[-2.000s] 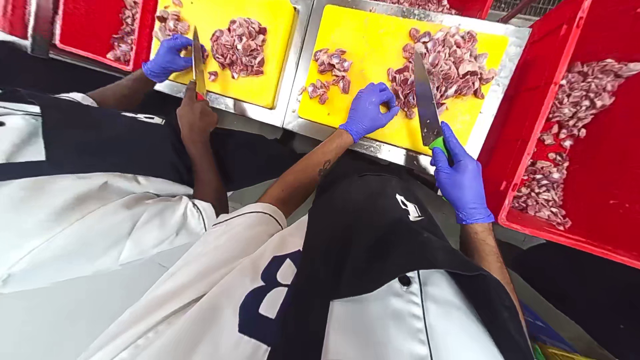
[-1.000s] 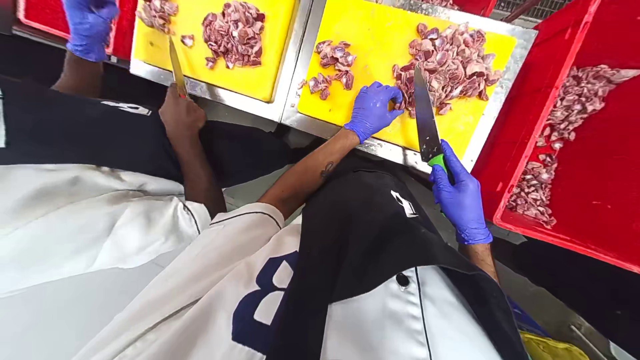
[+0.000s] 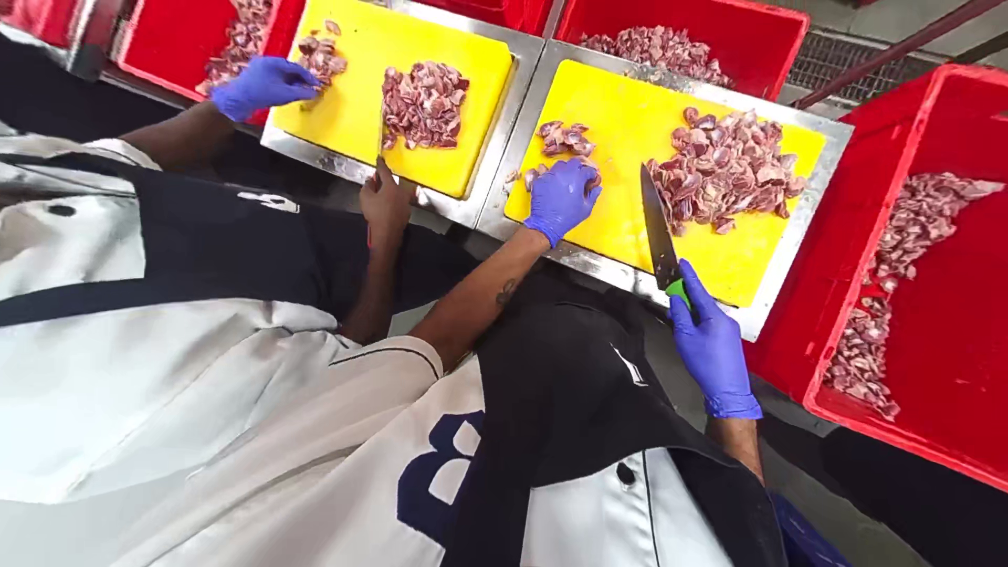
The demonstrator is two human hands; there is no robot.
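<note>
My left hand [image 3: 562, 198], in a purple glove, rests with curled fingers at the left part of a yellow cutting board [image 3: 622, 213]. It is beside a small group of raw meat pieces [image 3: 565, 138]; its fingertips are partly hidden, so I cannot tell whether they hold a piece. My right hand [image 3: 713, 342], also gloved, grips the green handle of a knife [image 3: 658, 232]. The blade points away from me over the board, its tip at the left edge of a large pile of raw meat pieces [image 3: 728, 169].
At left, a co-worker's gloved hand [image 3: 264, 87] touches meat on another yellow board [image 3: 354, 94], their bare hand on a knife [image 3: 381, 130]. Red crates with meat stand behind [image 3: 756, 39] and at right [image 3: 957, 315]. A metal tray rim [image 3: 803, 236] borders my board.
My left hand has moved left across the board, from near the large pile to the small group. The co-worker's gloved hand has come back onto their board. The knife stays in my right hand.
</note>
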